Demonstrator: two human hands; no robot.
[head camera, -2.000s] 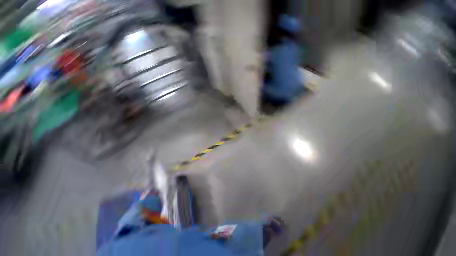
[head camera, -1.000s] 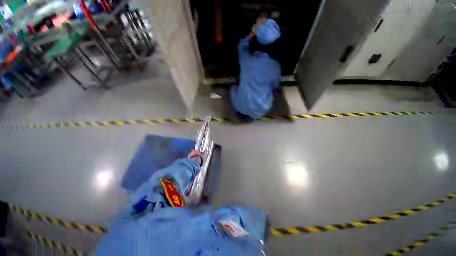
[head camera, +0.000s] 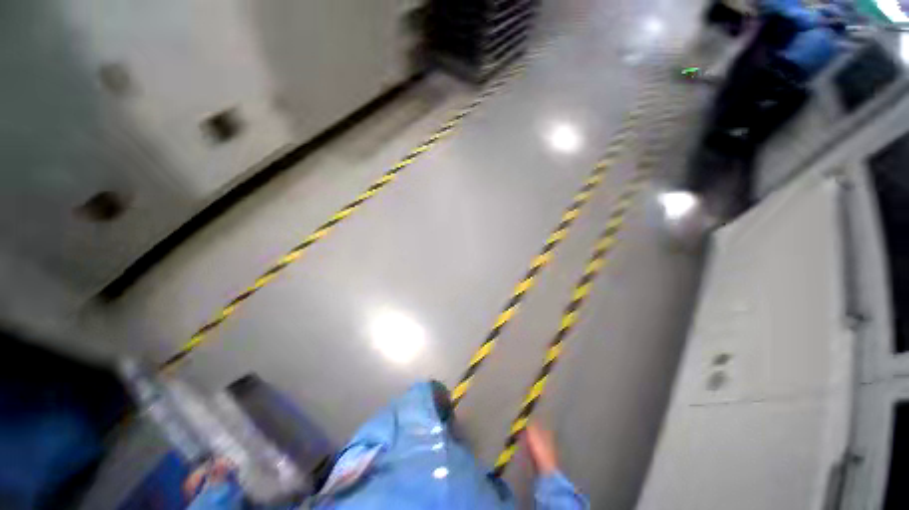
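Note:
The platform trolley's handle (head camera: 189, 413), wrapped in shiny clear film, stands at the lower left. Part of its blue deck (head camera: 154, 485) shows beside it at the bottom edge. My left hand (head camera: 207, 476) is on the wrapped handle, blurred and low in the picture. My right hand (head camera: 539, 448) hangs at my side over the floor, away from the trolley. It is small and blurred, and its fingers cannot be made out.
Pale cabinets (head camera: 189, 90) line the left. Yellow-black tape (head camera: 329, 224) runs along the grey floor, with two more lines to the right. A dark rack (head camera: 483, 35) stands at the far end. A white machine (head camera: 757, 329) is at the right. A person's blue sleeve (head camera: 812, 48) shows top right.
The view has swung to the right along the aisle. The crouching person has left clear view. The trolley now shows at the lower left, and my right hand has come into view.

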